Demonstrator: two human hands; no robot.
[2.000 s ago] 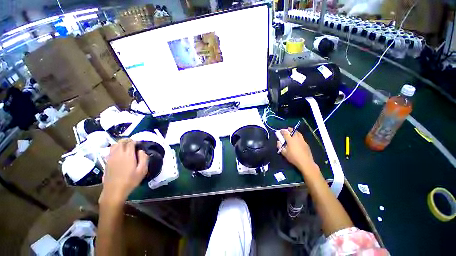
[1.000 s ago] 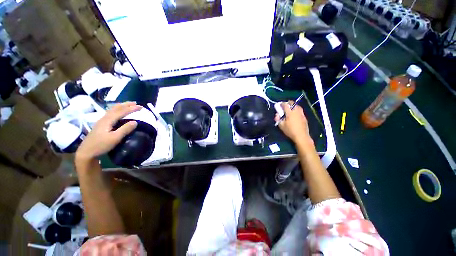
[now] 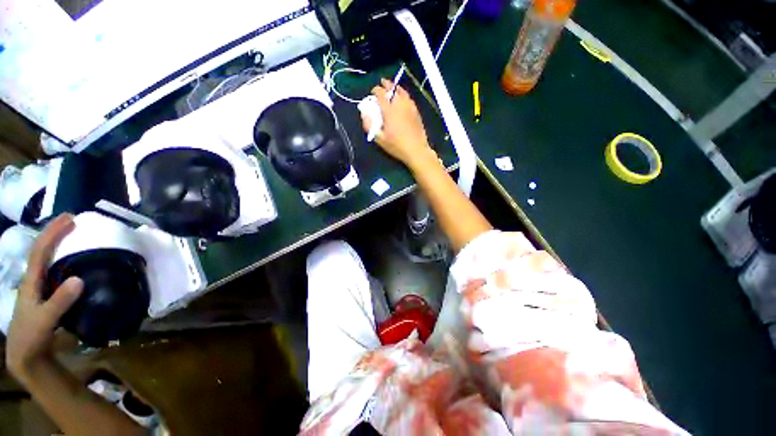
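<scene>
My left hand (image 3: 38,298) grips the left side of a white dome camera with a black ball head (image 3: 106,294), thumb on the ball, at the bench's front left. A second dome camera (image 3: 189,189) and a third dome camera (image 3: 305,143) stand in a row to its right, black heads up. My right hand (image 3: 398,123) rests on a white computer mouse (image 3: 371,115), mostly covered by the fingers. A thin pen-like tool (image 3: 396,83) sticks out from between its fingers. A small white label (image 3: 380,186) lies near the bench edge.
The monitor (image 3: 153,51) stands behind the cameras, with a white keyboard-like strip below. A white strap (image 3: 442,94) runs over the bench edge. The right bench holds an orange bottle (image 3: 534,47), yellow stick (image 3: 476,100), tape roll (image 3: 611,162) and small white bits. More cameras are at both edges.
The view has turned right and down, so the cameras appear further left. My left hand has gone from the top of the left camera to its side. My right hand stays at the mouse.
</scene>
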